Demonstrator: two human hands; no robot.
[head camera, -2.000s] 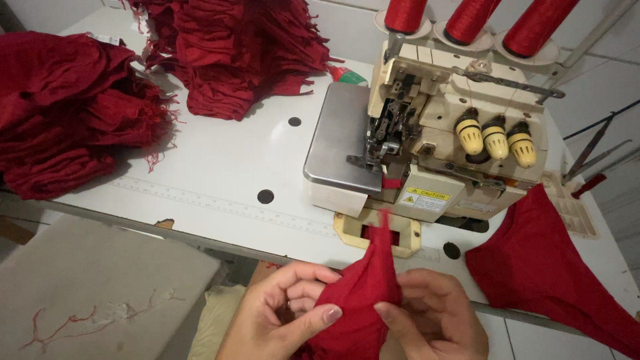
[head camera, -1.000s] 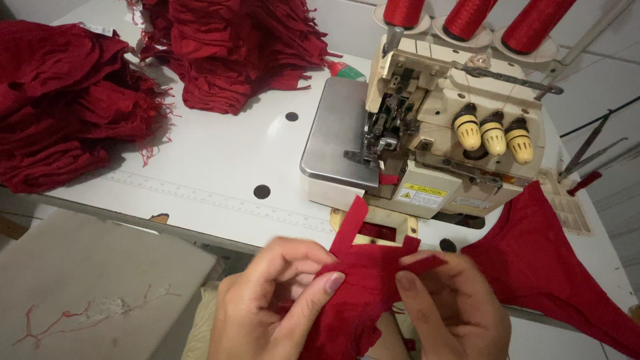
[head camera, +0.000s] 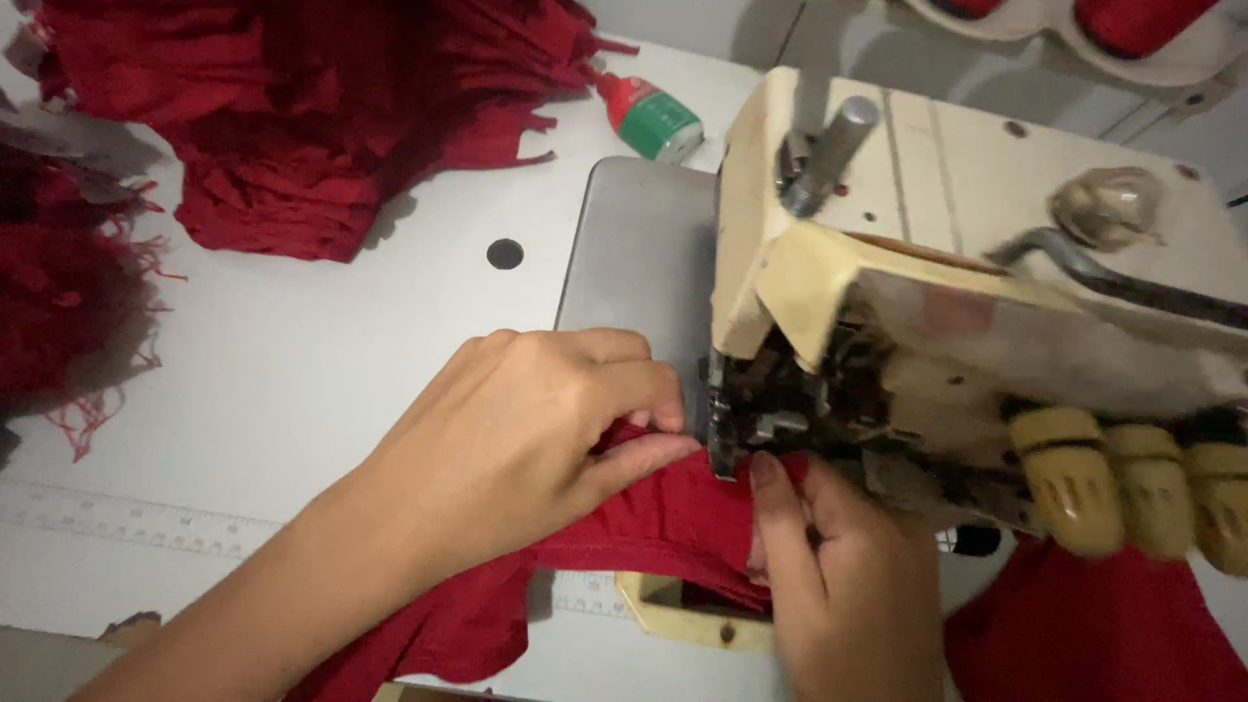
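A red fabric piece (head camera: 673, 517) lies across the front of the overlock sewing machine (head camera: 907, 292), its upper edge beside the presser foot area. My left hand (head camera: 546, 419) pinches that edge just left of the foot, over the grey metal plate (head camera: 639, 253). Close on the foot's right side, my right hand (head camera: 838, 565) grips the same fabric between thumb and fingers. The rest of the piece hangs down to the lower left, beneath my left forearm. The needle and the fabric edge right under the foot are hidden.
Heaps of red fabric pieces (head camera: 273, 117) lie at the upper left. A small red and green bottle (head camera: 651, 119) is behind the plate. Yellowish tension knobs (head camera: 1068, 483) stick out at the right, above another red fabric piece (head camera: 1092, 624). A ruler strip (head camera: 136, 517) runs along the table.
Both hands have moved from in front of the machine up to its presser foot, bringing the red fabric with them. The view has moved much closer to the machine.
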